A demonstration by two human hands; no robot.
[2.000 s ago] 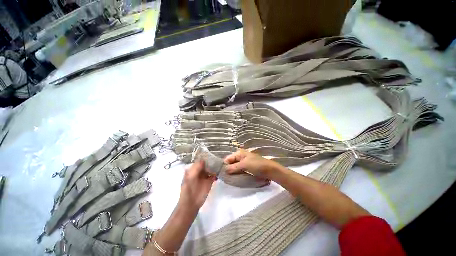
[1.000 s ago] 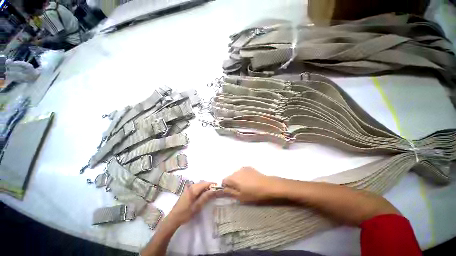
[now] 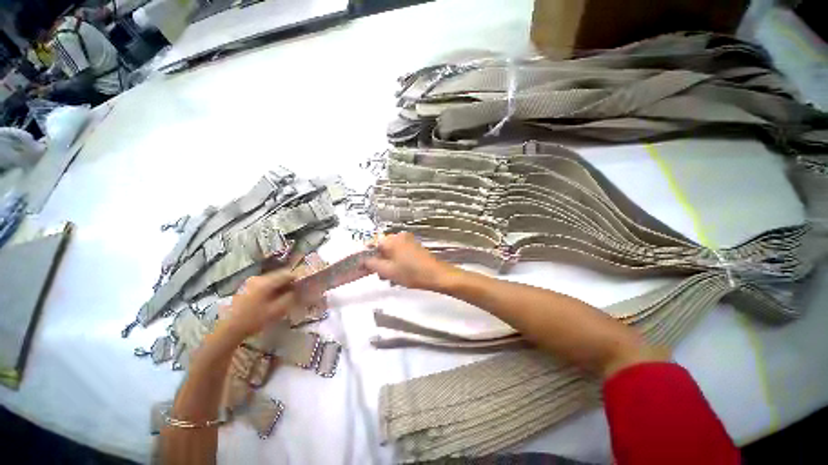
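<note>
My left hand (image 3: pixel 259 307) and my right hand (image 3: pixel 406 261) hold a short strap piece (image 3: pixel 334 276) stretched between them, above the table. Its ends are hidden in my fingers. More short strap pieces with silver buckles and hooks (image 3: pixel 231 245) lie heaped around and beyond my left hand. Long webbing straps (image 3: pixel 472 409) lie fanned out below my right forearm, and two loose strap ends (image 3: pixel 436 334) lie apart from them. Assembled straps (image 3: pixel 445 195) lie in a row just beyond my right hand, hooks at the left.
A tied strap bundle (image 3: pixel 581 95) lies at the far side before a cardboard box (image 3: pixel 635 23). A whitish tie (image 3: pixel 726 265) binds the gathered straps at right. A flat grey piece (image 3: pixel 32 291) is at the left edge. A person (image 3: pixel 82 54) sits at the far left.
My hands have moved apart, the left one up and leftward, the right one up toward the assembled row. A strap piece now shows between them. Two long strap ends now lie separate from the fan.
</note>
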